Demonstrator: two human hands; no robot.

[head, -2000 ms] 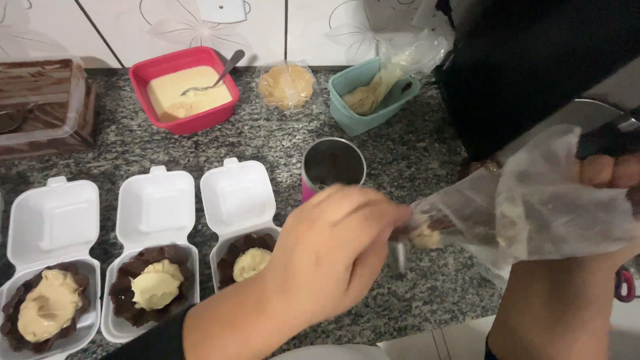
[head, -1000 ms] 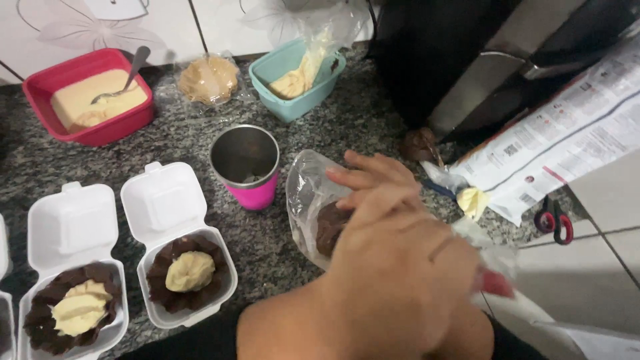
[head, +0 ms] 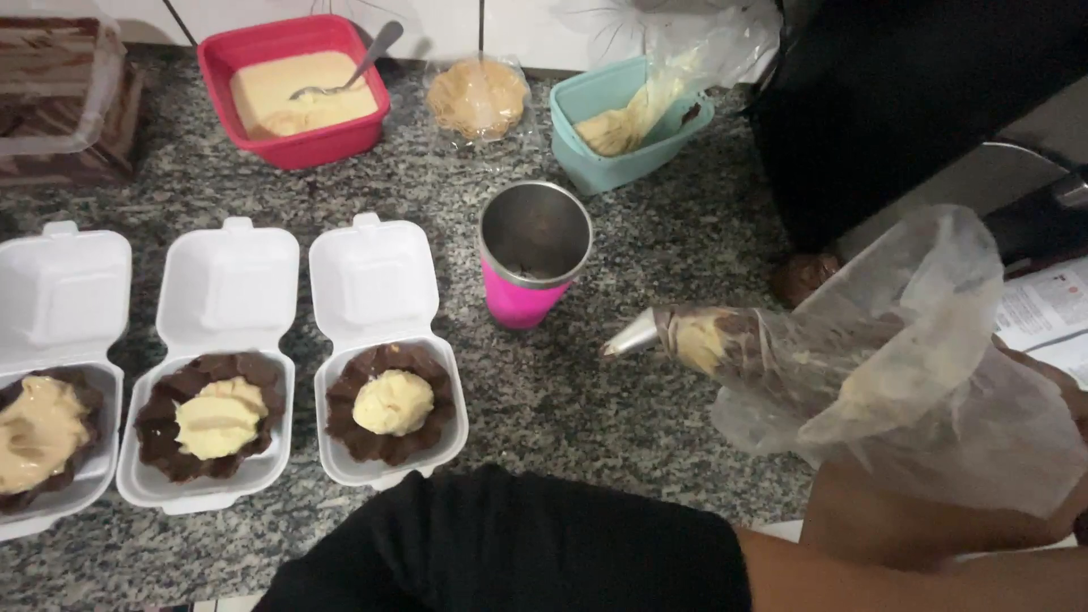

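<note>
A clear piping bag point(head: 850, 374) with a metal nozzle point(head: 631, 334) lies nearly level at the right, brown and cream filling near its tip. My right hand point(head: 1054, 387) holds its wide end; plastic and the frame edge hide most of the fingers. My left forearm crosses the bottom right, with the hand past the edge. White foam boxes stand open at the left, each with a chocolate shell: one bears light brown cream point(head: 38, 433), the others pale yellow cream point(head: 223, 416) and a yellow mound point(head: 393, 403). A pink steel tumbler point(head: 520, 297) stands left of the nozzle.
Along the wall stand a clear tub of brown filling point(head: 59, 102), a red bowl point(head: 319, 144) of cream with a spoon, a wrapped tartlet shell point(head: 478, 98) and a teal container point(head: 608, 166) holding a piping bag. A black appliance point(head: 875, 93) stands at the back right.
My hands were together over the bag one second ago; now the bag extends across the right side, its nozzle pointing left. My left hand has gone out at the right edge. The view has swung left.
</note>
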